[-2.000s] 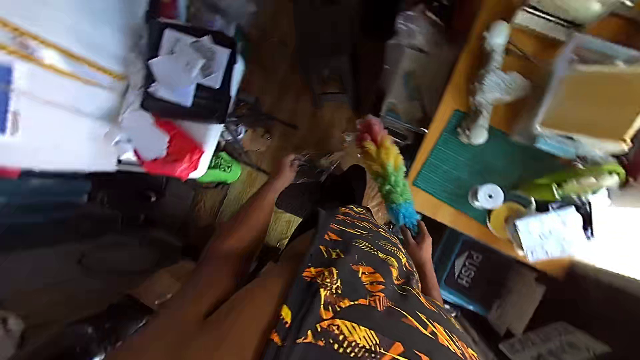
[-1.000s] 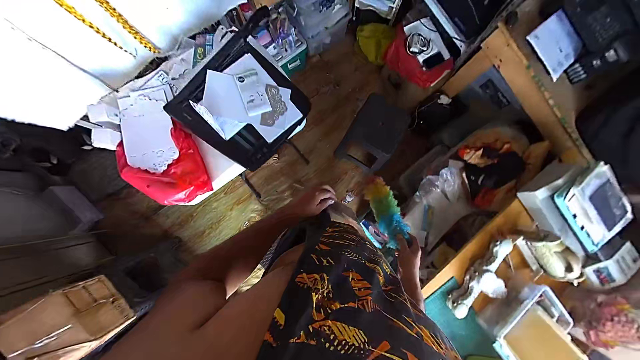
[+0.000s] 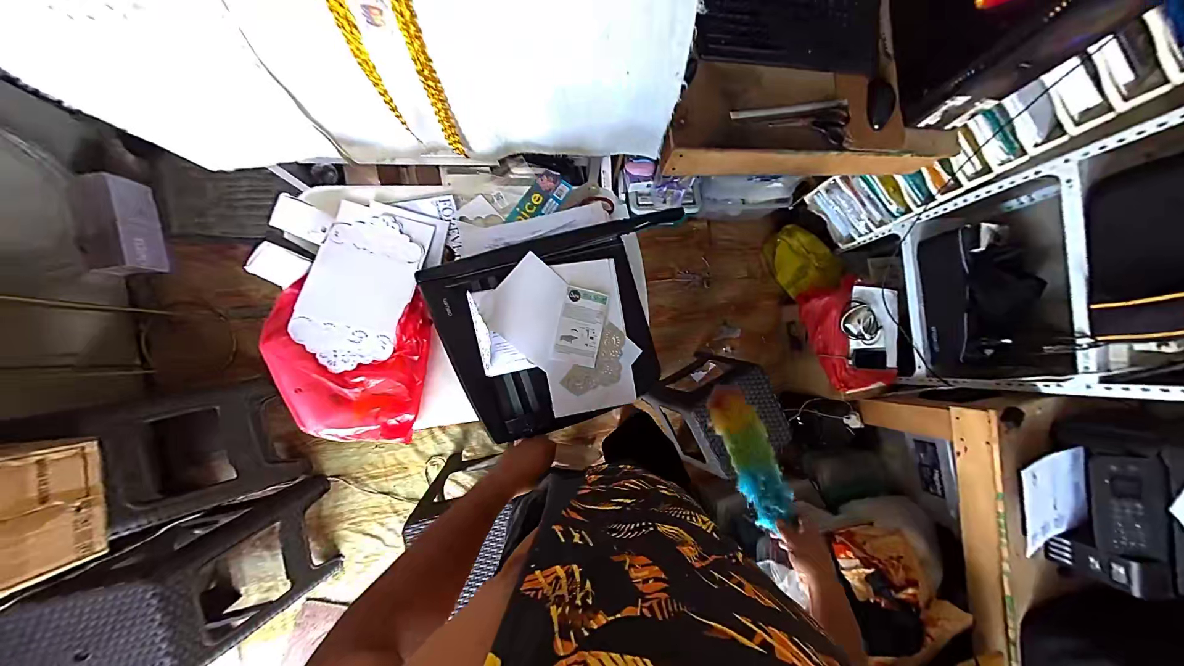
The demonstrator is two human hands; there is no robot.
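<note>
My right hand (image 3: 797,535) is closed around the lower end of a rainbow-coloured fluffy duster (image 3: 751,455), whose orange tip points up and away from me. My left hand (image 3: 532,457) is just below the near edge of a black printer or scanner (image 3: 518,421); whether it touches it, and whether its fingers are apart, cannot be made out. White papers and a small printed card (image 3: 582,327) lie on top of the black machine. Left of it, white lace-edged paper doilies (image 3: 356,287) rest on a red plastic bag (image 3: 342,398).
Black plastic stools (image 3: 176,592) and a cardboard box (image 3: 51,509) stand at the left, a patterned stool (image 3: 763,402) near the duster. A white-covered table (image 3: 555,83) is ahead. Metal shelving (image 3: 1073,250), a wooden desk leg (image 3: 982,518) and an office phone (image 3: 1124,504) are at the right.
The view has swung to the right, away from the desk with the green mat. The duster stays in my right hand. My left hand is now close beside the black machine.
</note>
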